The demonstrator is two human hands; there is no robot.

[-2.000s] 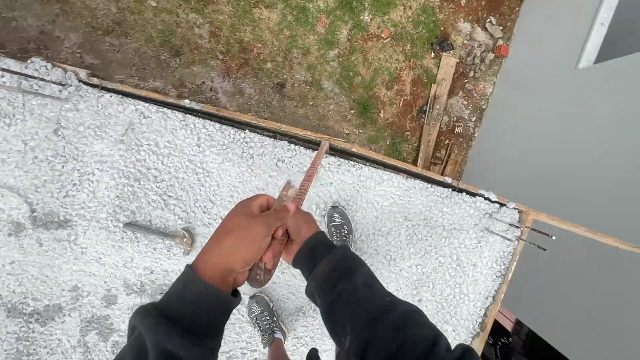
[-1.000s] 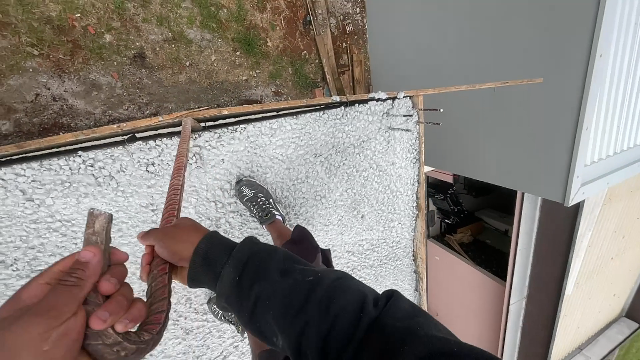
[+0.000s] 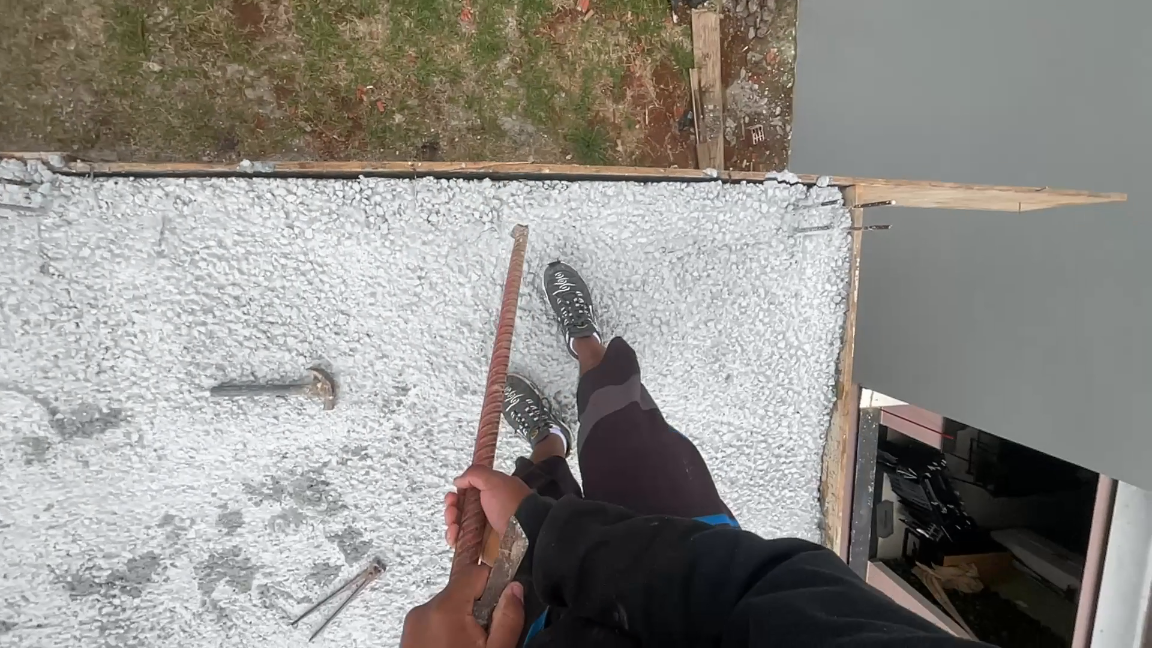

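Observation:
A long, rusty ribbed steel bar (image 3: 500, 360) slants over the rough pale slab, its far tip near my shoe (image 3: 570, 301). My right hand (image 3: 486, 506) is closed around its shaft. Lower down, at the bent end, my left hand (image 3: 463, 615) grips the bar, partly cut off by the bottom edge. A claw hammer (image 3: 317, 387) lies on the slab to the left. Nearer the bottom lies a pair of pincers (image 3: 373, 569) with its handles apart.
Wooden form boards (image 3: 387, 168) edge the slab, with grass and dirt beyond. Thin rebar ends (image 3: 871, 204) stick out at the right corner, where a plank (image 3: 990, 195) extends past the edge. A grey wall surface (image 3: 972, 90) and an opening with stored items lie right.
The bar's far tip has come away from the wooden edge and is now over the slab, near my shoe. Both hands still hold the bar. The view has shifted.

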